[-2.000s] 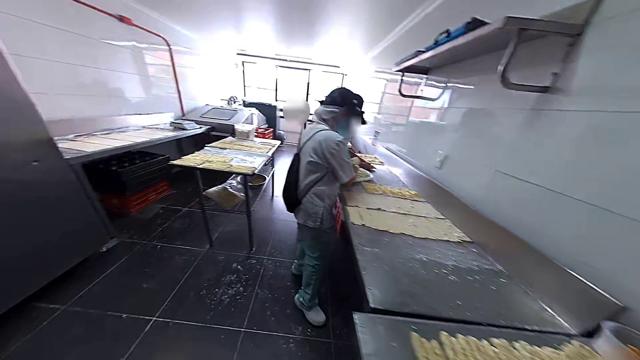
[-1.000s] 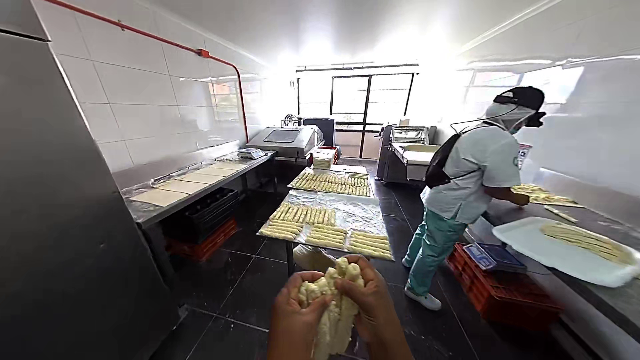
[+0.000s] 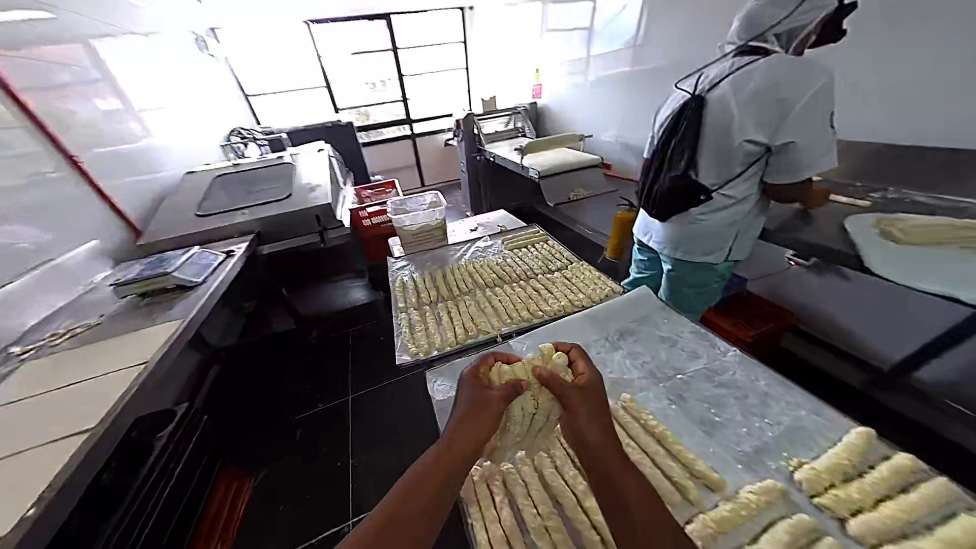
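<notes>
A bunch of pale dough sticks [image 3: 530, 404] hangs between my two hands, held by its upper ends. My left hand [image 3: 488, 389] grips its left side, and my right hand [image 3: 576, 385] grips its right side, with both thumbs in front. Below and beyond them lies a tray lined with plastic sheet [image 3: 686, 351]. Rows of dough sticks [image 3: 526, 496] lie on it under my forearms, and thicker dough pieces [image 3: 877, 480] lie at its right. Farther off, a second lined tray holds rows of shorter dough sticks [image 3: 488, 297].
Behind the far tray stand a plastic tub [image 3: 419, 221] and red crates [image 3: 374, 221]. A co-worker [image 3: 740, 145] stands at the right counter near a white board with dough [image 3: 915, 252]. At left, a counter holds a scale [image 3: 168, 271] and flat dough sheets [image 3: 91, 381]. A dough sheeter [image 3: 534, 156] stands at the back.
The view has swung far left and closer to the trays since two seconds ago. One second ago both hands held the dough bunch in front of the trays; they hold it now above the near tray.
</notes>
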